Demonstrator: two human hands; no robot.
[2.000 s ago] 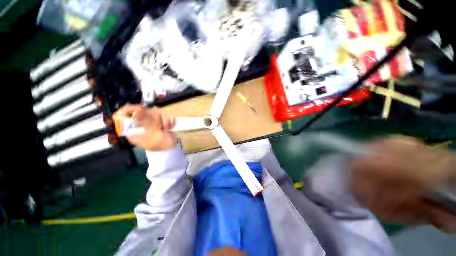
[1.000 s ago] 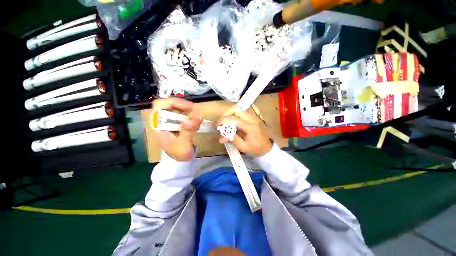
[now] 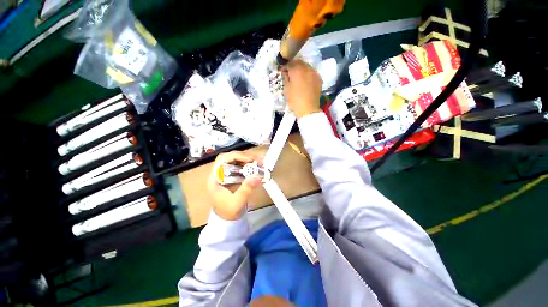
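My left hand [image 3: 231, 189] holds the tripod leg set [image 3: 289, 217] near its hub, with one orange-ended leg in the palm. A small round white hub part [image 3: 252, 171] shows at my left thumb. The other two legs spread up to the right and down to the right. My right hand [image 3: 302, 87] reaches to the open bag of small hub parts [image 3: 270, 72]; its fingertips are at the bag, and whether they grip a part cannot be told. The orange electric screwdriver [image 3: 303, 27] hangs just above that hand.
The cardboard board [image 3: 201, 190] lies under the work. More clear bags [image 3: 240, 108] stand behind it. The slotted tray of folded white tubes [image 3: 108, 180] is at left. The screw feeder [image 3: 363, 114] and black cord [image 3: 429, 108] are at right. A sealed parts bag [image 3: 129, 54] lies upper left.
My right hand has left the hub and moved up to the bag. My left hand has shifted from the leg's end to near the hub. The screwdriver hangs at a steeper angle.
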